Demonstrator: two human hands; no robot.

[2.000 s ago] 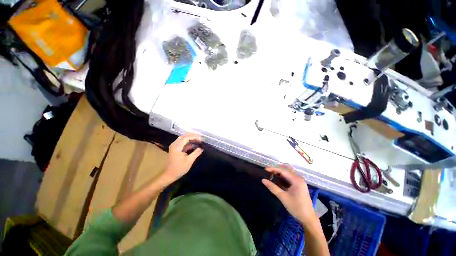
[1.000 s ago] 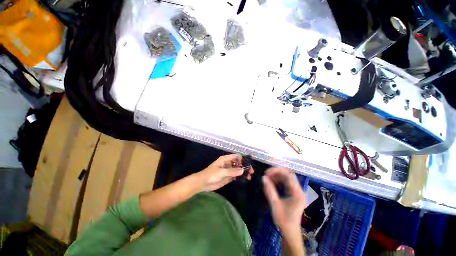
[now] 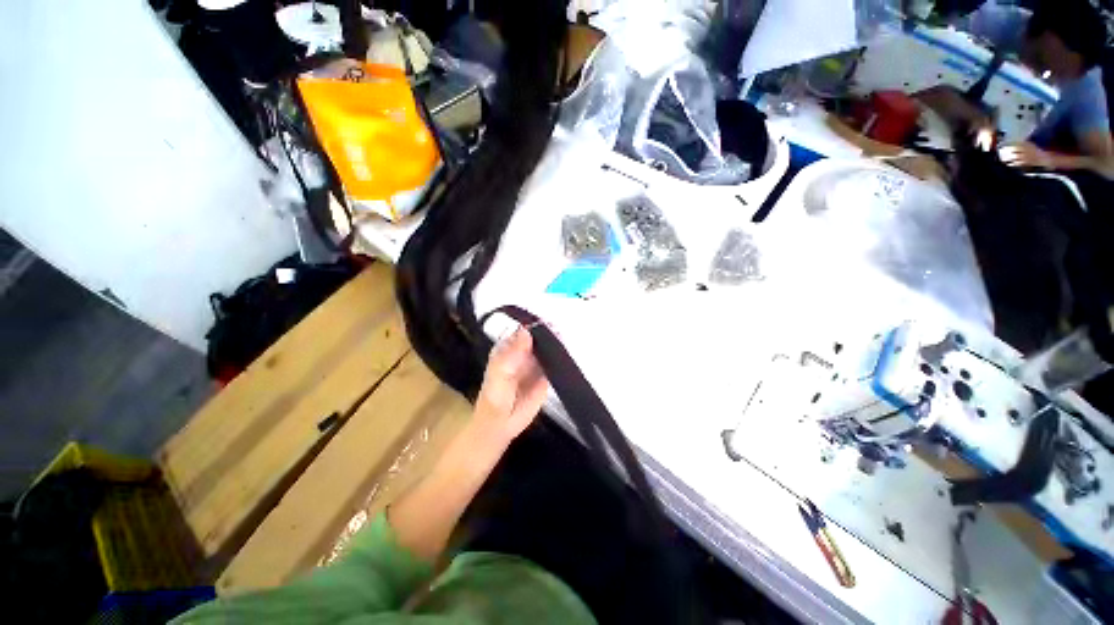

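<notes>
My left hand (image 3: 511, 385) is at the table's left front corner, its fingers closed on a black webbing strap (image 3: 572, 381). The strap loops over the fingertips and runs down to the right past the table's front edge. The thick strap bundle (image 3: 442, 263) hangs over the table's left edge, just beyond the hand. My right hand is not in view. No small metal piece can be made out at my fingers.
Hardware bags (image 3: 654, 244) and a blue card (image 3: 574, 278) lie on the table. The sewing machine (image 3: 965, 391), small snips (image 3: 827, 543) and partly cut-off scissors (image 3: 968, 610) are right. Cardboard boxes (image 3: 293, 403) are lower left. Another person (image 3: 1075, 116) sits upper right.
The view has swung left, bringing in the other person. My left hand has moved to the table's left corner and now holds up a strap. My right hand has left the picture.
</notes>
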